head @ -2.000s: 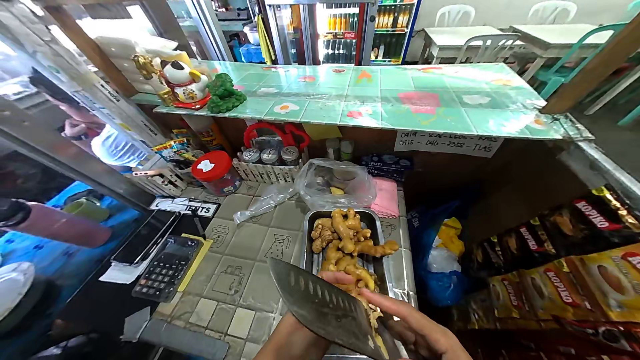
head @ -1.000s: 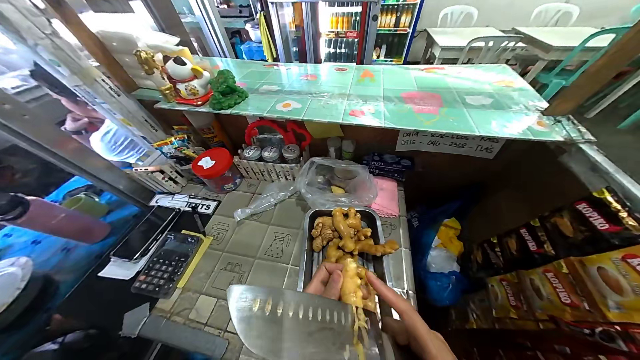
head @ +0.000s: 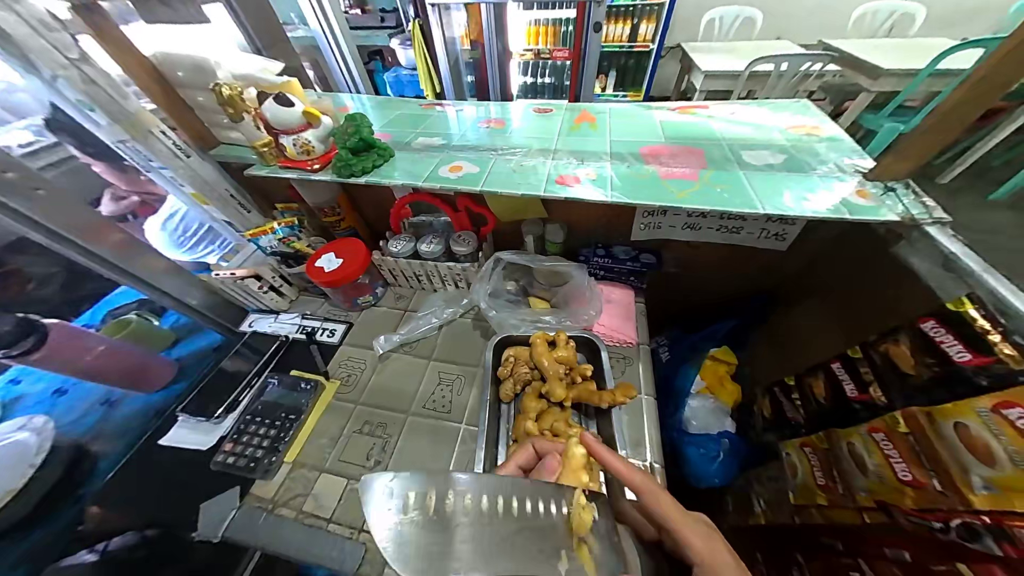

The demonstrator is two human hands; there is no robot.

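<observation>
A wide steel kitchen knife (head: pixel 472 520) lies across the lower middle, its broad blade toward the left, with pale ginger shavings (head: pixel 582 520) on it. My right hand (head: pixel 668 512) is at its handle end; the handle grip is mostly hidden, and one finger reaches along the ginger. My left hand (head: pixel 532 462), partly behind the blade, pinches a partly peeled piece of ginger root (head: pixel 574 464). Just beyond the hands, more ginger roots (head: pixel 552 368) are piled in a rectangular steel tray (head: pixel 482 424).
Behind the tray sit an open clear plastic bag (head: pixel 536 288) and a pink cloth (head: pixel 616 314). A calculator (head: pixel 268 424), a red-lidded jar (head: pixel 344 272) and a basket of shakers (head: pixel 432 272) are leftward. Coffee packs (head: pixel 888 456) hang at right. A person (head: pixel 160 200) is beyond the left frame.
The knife has swung from a steep slant to nearly level, its tip lower and farther left. The ginger piece and my left fingers now show above the blade.
</observation>
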